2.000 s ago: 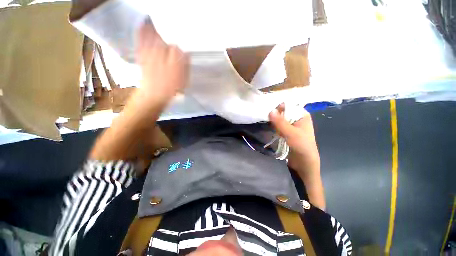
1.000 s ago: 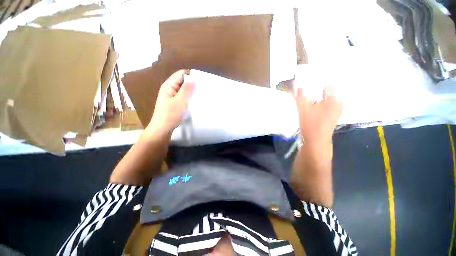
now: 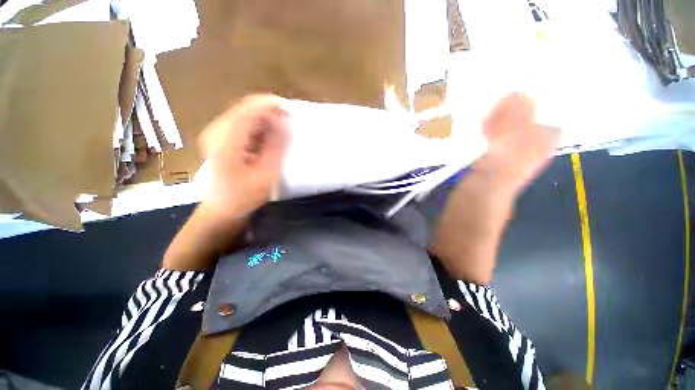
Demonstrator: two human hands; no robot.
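Observation:
A large cut panel (image 3: 305,53) lies brown face up on the table. Its near part is folded over and shows the white backing (image 3: 343,141) at the table's front edge. My left hand (image 3: 248,145) is closed on the left end of this folded part. My right hand (image 3: 518,141) is blurred, right of the fold and above the white table. Thin white strips (image 3: 430,187) run from below the fold toward my right hand and wrist. The blur and glare hide what its fingers hold.
Brown panels (image 3: 61,114) lie at the left, slightly over the front edge. Layered brown and white pieces (image 3: 141,114) stand beside them. A grey crinkled bundle (image 3: 651,38) is at the far right. My grey apron (image 3: 328,259) is below the table edge. The dark floor (image 3: 632,266) has yellow lines.
My right hand has moved right, away from the fold, and thin strips now stretch toward it. My left hand stays at the fold's left end. Earlier, the panel's white side was lifted higher.

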